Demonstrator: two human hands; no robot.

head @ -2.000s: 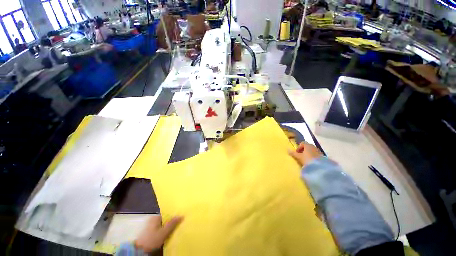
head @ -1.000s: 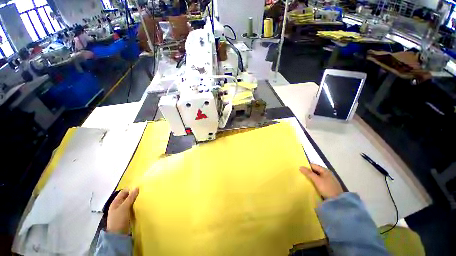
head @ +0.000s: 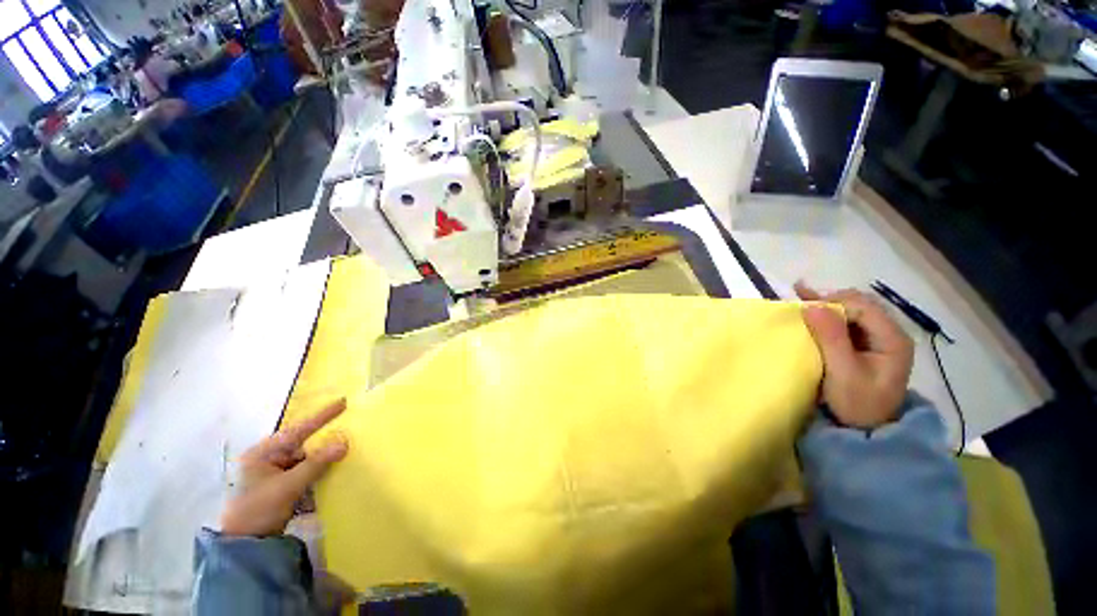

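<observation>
A large yellow panel (head: 565,421) is lifted and curved in front of the sewing machine head (head: 439,217). My right hand (head: 864,355) pinches its upper right corner between thumb and fingers. My left hand (head: 283,472) is at its left edge, with thumb and index finger at the edge. A tan panel (head: 662,283) lies flat behind and under the yellow one. Behind it, the marked clamp bar (head: 589,259) runs across beside the head. The middle of the tan panel is hidden by the yellow panel.
A white sheet (head: 181,421) and another yellow piece (head: 349,325) lie left of the machine. A tablet on a stand (head: 814,132) and black thread snips (head: 911,311) on a cord are at the right. A yellow piece (head: 1008,529) is at the lower right edge.
The yellow panel's far edge has been raised and drawn back, uncovering the marked bar and the tan panel. My right hand has moved up and right with the corner. The view has tilted down.
</observation>
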